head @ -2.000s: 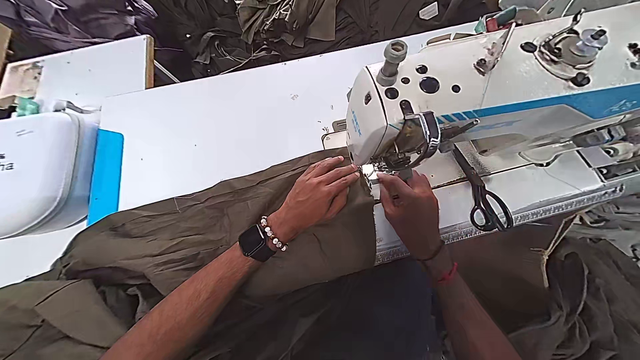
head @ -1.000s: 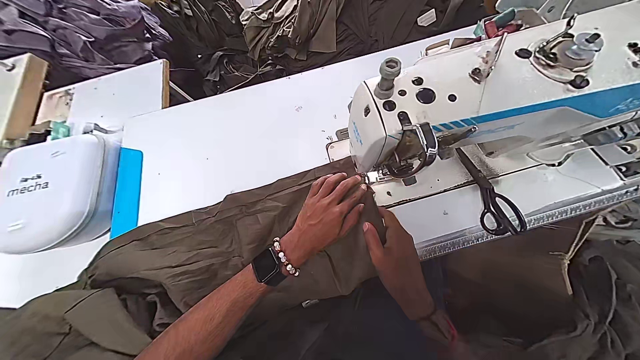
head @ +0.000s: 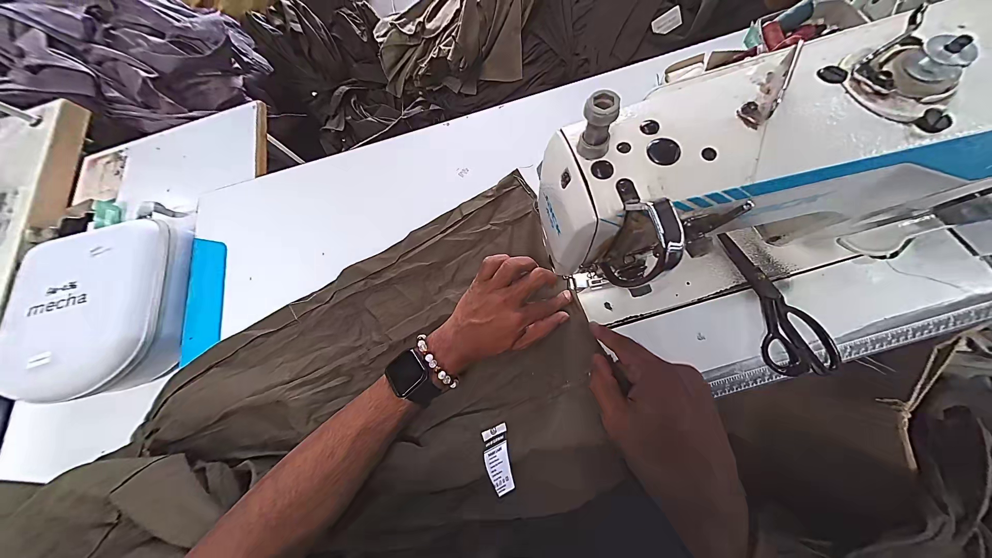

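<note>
A dark olive cloth garment (head: 372,310) lies over the white table, its right edge running under the presser foot (head: 583,282) of a white and blue industrial sewing machine (head: 744,124). Flat on the cloth, just left of the foot, rests my left hand (head: 508,306), fingers slightly spread; a watch and a beaded bracelet are on that wrist. My right hand (head: 659,411) pinches the garment's edge between thumb and fingers, nearer to me than the foot. A white care label (head: 497,459) bearing writing shows on the cloth below my left hand. The needle is hidden.
Black scissors (head: 783,322) lie on the machine bed right of the foot, beside a ruler strip (head: 891,349) along the table edge. A white case (head: 93,310) stands at the left by a blue panel (head: 204,298). Heaps of purple cloth (head: 139,70) and olive cloth lie behind the table.
My right hand has moved from beside the presser foot toward me along the cloth edge. More cloth has come up left of the machine head, and the label now shows.
</note>
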